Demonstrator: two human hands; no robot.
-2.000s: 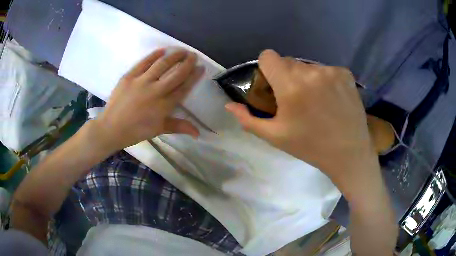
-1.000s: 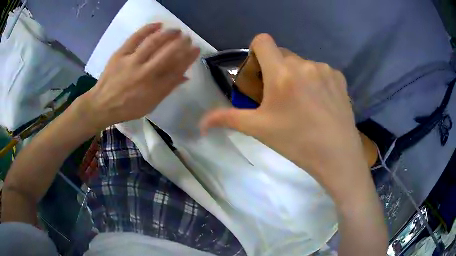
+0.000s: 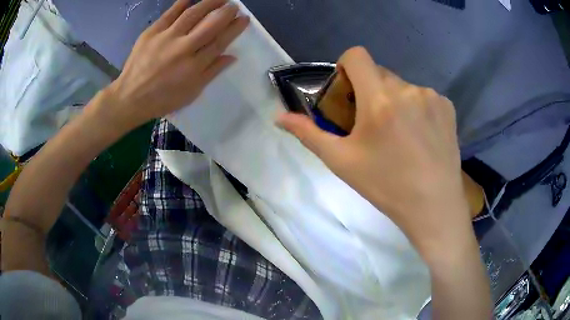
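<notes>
A long white garment piece [image 3: 234, 119] lies slantwise over the near edge of the ironing table, its lower part hanging in folds over the plaid-covered lap. My left hand [image 3: 181, 59] rests flat on its upper end, fingers slightly spread, gripping nothing. My right hand [image 3: 387, 134] is closed around the brown wooden handle of the steam iron [image 3: 307, 87]. The iron's pointed tip faces left over the right edge of the cloth. Its soleplate is partly hidden by my hand.
The grey-blue ironing table [image 3: 400, 31] extends beyond the iron. Stacked white pieces [image 3: 44, 94] hang at the left. Black snips [image 3: 555, 186] and a shiny iron rest [image 3: 512, 299] are at the right. The iron's pale cord trails right.
The white piece has shifted up and away across the table edge, its far end now out of the picture. My left hand has moved up with it. The iron stays near its right edge.
</notes>
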